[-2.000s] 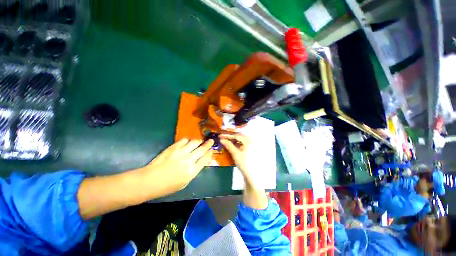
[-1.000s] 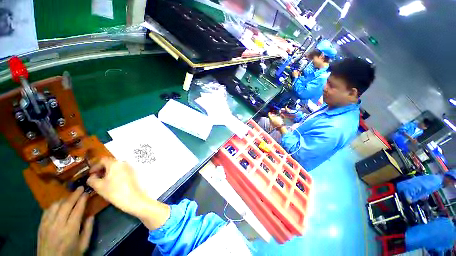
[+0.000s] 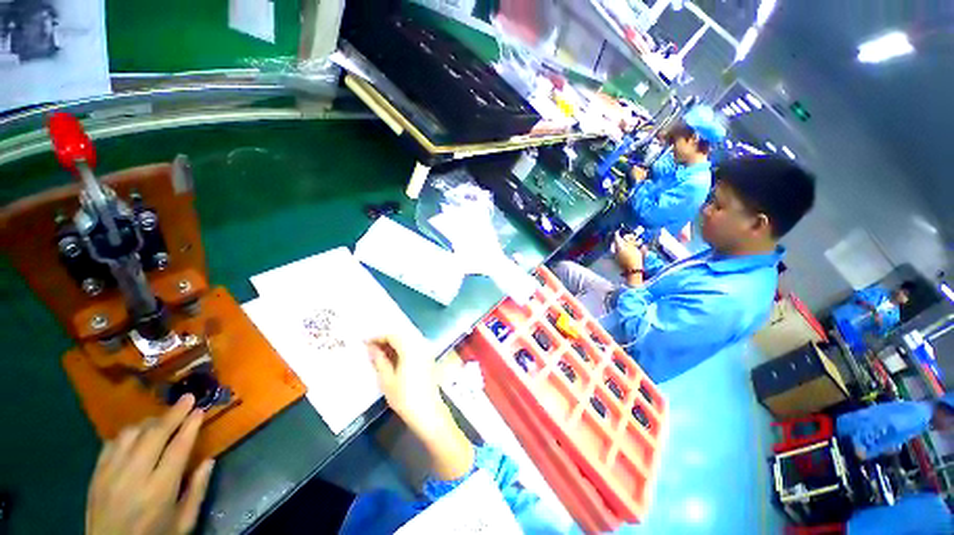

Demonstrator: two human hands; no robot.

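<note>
The press fixture [image 3: 246, 361] has an orange-brown base and upright plate on the left. Its toggle clamp [image 3: 120, 246] has a red handle [image 3: 71, 141] standing up. A round black part [image 3: 205, 389] sits in the nest on the base, below the clamp's metal end. My left hand [image 3: 146, 475] is at the base's front edge, a fingertip touching the black part, fingers slightly apart. My right hand [image 3: 406, 387] is over the right edge of the white paper sheet [image 3: 356, 366], thumb and fingers curled together; whether they hold anything is unclear. Tiny dark parts [image 3: 326, 328] lie heaped on the paper.
A red divided bin [image 3: 570, 402] with small black parts stands right of the bench edge. A folded white piece [image 3: 410, 259] and clear plastic [image 3: 460, 199] lie beyond the paper. A black tray [image 3: 439, 78] is behind. People in blue smocks [image 3: 690, 308] sit further right.
My right hand has left the nest and moved right to the paper's edge. My left hand has stayed at the nest. Earlier, the view swung right, bringing the bin and people into fuller view.
</note>
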